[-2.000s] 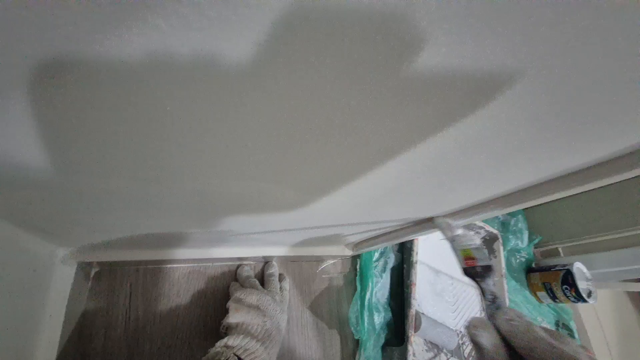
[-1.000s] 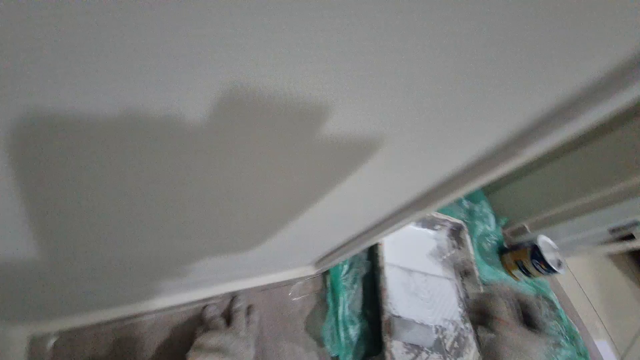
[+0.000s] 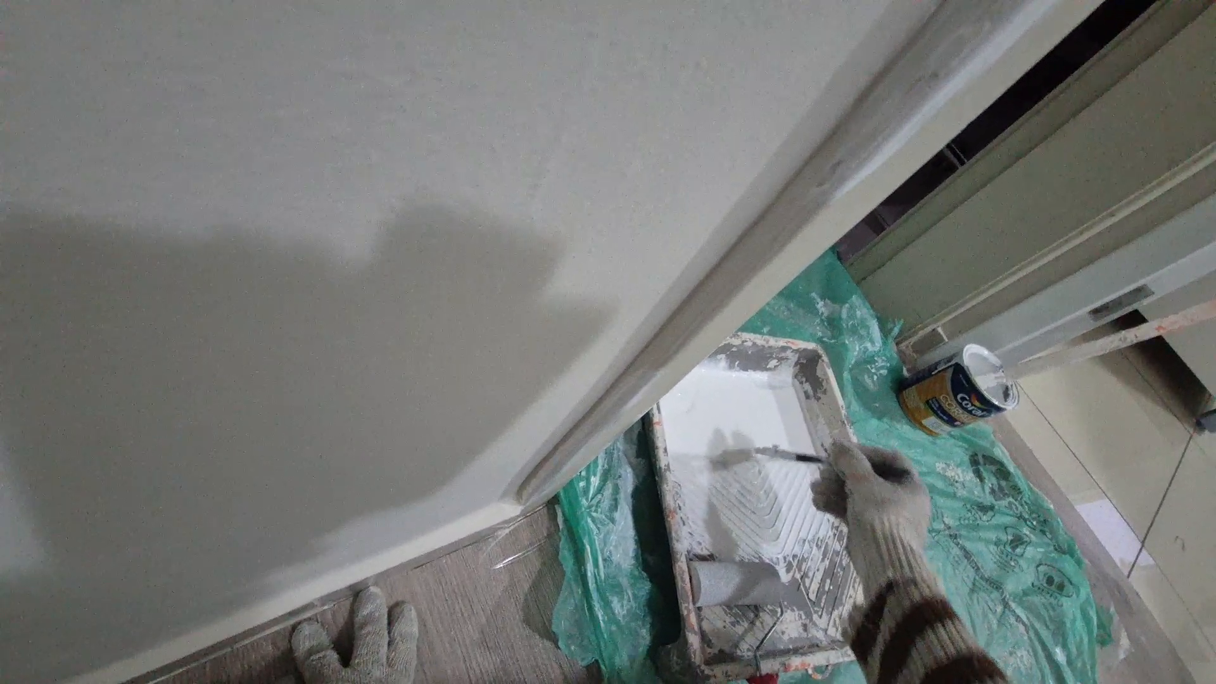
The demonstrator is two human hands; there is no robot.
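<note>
My right hand [image 3: 879, 489], in a pale knit glove below a striped sleeve, grips a thin paintbrush [image 3: 793, 456] by its dark handle. The bristle end is over the white paint [image 3: 731, 408] in a paint tray [image 3: 834, 389]; whether it touches the paint I cannot tell. A small paint roller [image 3: 736, 582] lies across the lower part of the tray's ribbed slope. My left hand [image 3: 359, 636], also gloved, rests with fingers apart on the wood-look floor [image 3: 475, 608] near the foot of the white wall [image 3: 456, 380], holding nothing.
Green plastic sheeting [image 3: 1007, 532] lies under the tray. An opened paint can [image 3: 955, 391] leans on the right, by a door frame [image 3: 1045, 323]. Trim [image 3: 722, 294] runs along the wall's edge above the tray. Beige floor tiles [image 3: 1111, 427] lie farther right.
My right hand with the brush has moved from beside the wall's bottom corner to over the tray. The view has swung toward the tray and can. My left hand stays on the floor.
</note>
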